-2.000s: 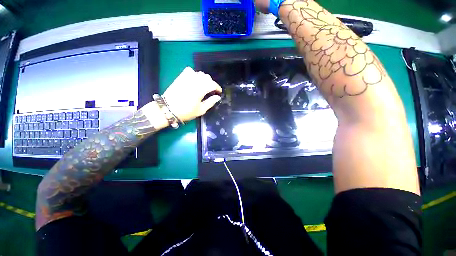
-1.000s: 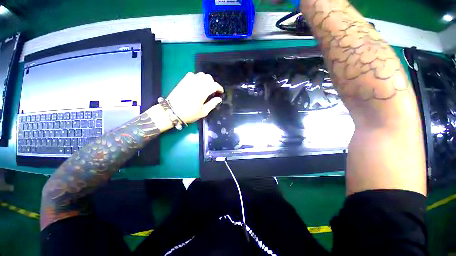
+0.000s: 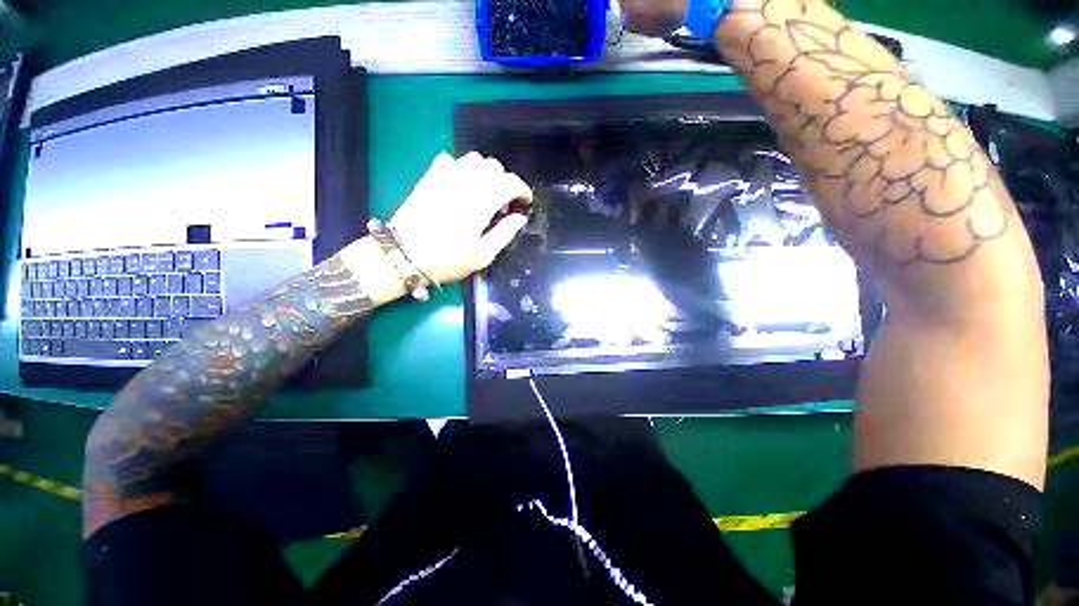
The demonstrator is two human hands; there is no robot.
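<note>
A dark display assembly under wrinkled clear film lies on a black foam pad in front of me. A thin white cable hangs from its lower left edge. My left hand rests with curled fingers at the panel's left edge; whether it grips the edge or something small is hidden. My right arm reaches over the panel's right side. My right hand is cut off by the top edge, beside the blue screw bin of tiny dark screws; its fingers do not show clearly.
A laptop base with keyboard lies on another black pad at the left. Another film-covered panel is at the far right, partly behind my right arm. The bench's white rear edge runs behind. A dark object on it is mostly hidden by my right arm.
My right hand has moved down and left, close to the blue bin. The whole view has shifted slightly. My left hand stays at the panel's left edge.
</note>
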